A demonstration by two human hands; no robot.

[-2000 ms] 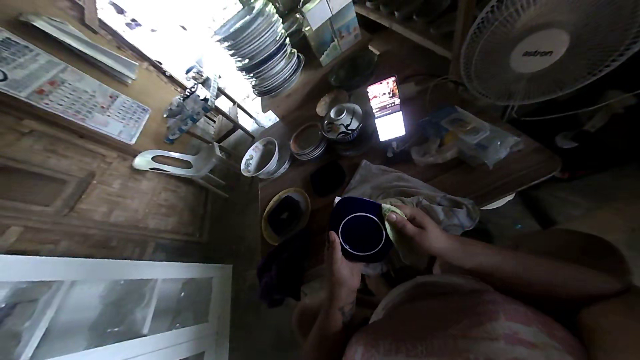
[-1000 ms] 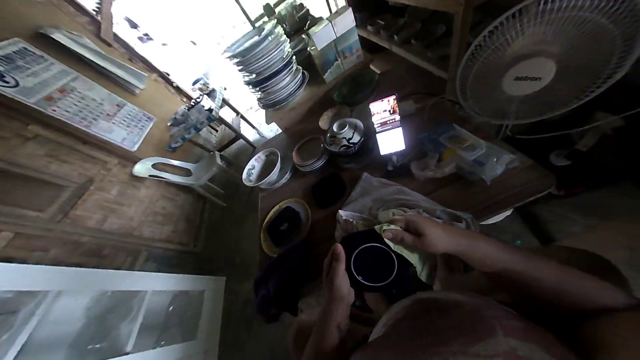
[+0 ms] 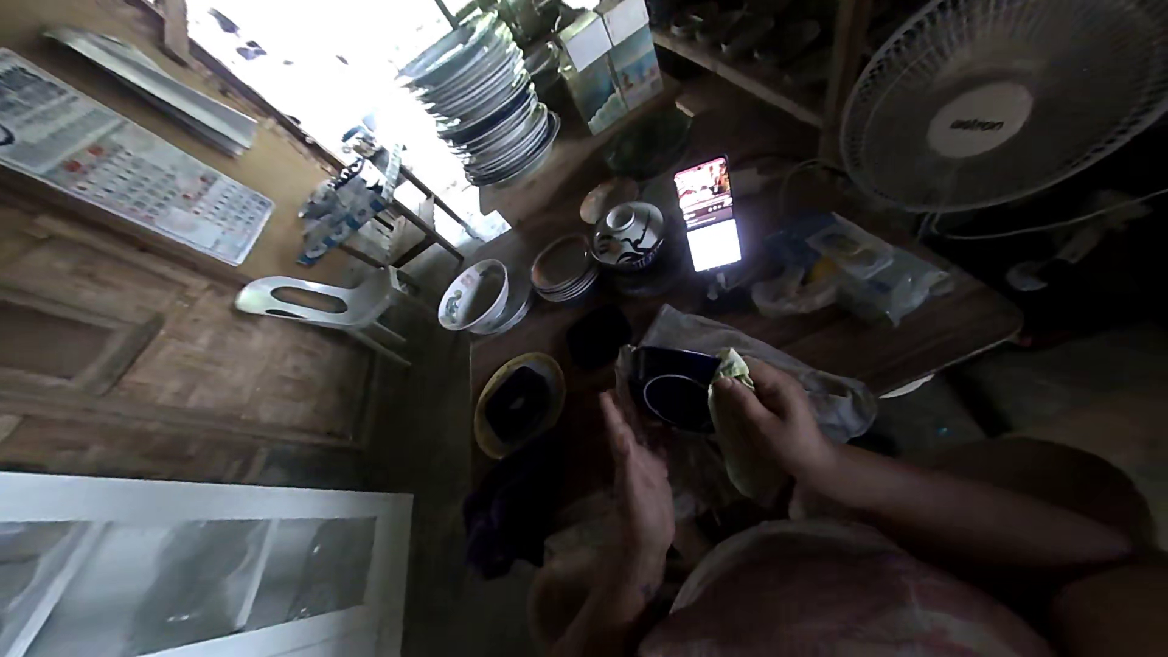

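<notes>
My right hand point(image 3: 776, 420) grips a dark blue squarish dish point(image 3: 673, 388) by its right edge, with a pale green cloth point(image 3: 737, 447) between hand and dish. The underside with its ring faces me. My left hand point(image 3: 643, 484) is upright just left of the dish, fingers extended; whether it touches the dish is hard to tell. A crumpled clear plastic bag point(image 3: 835, 397) lies behind the dish on the wooden table. Left of it are a dark squarish piece point(image 3: 599, 338) and a yellowish round plate point(image 3: 488, 429) with another dark dish point(image 3: 525, 403) on it.
On the table stand a floral bowl point(image 3: 474, 297), stacked saucers point(image 3: 563, 266), patterned bowls point(image 3: 628, 235), a lit phone point(image 3: 710, 214) and plastic packets point(image 3: 876, 265). Beyond are a tall plate stack point(image 3: 502, 100) and boxes point(image 3: 610, 68). A fan point(image 3: 981, 119) is at right, a white chair point(image 3: 315, 301) at left.
My left hand has let go of the dish, which it held two seconds ago. The dish has moved away from my body and tilted, with my right hand and the cloth at its edge.
</notes>
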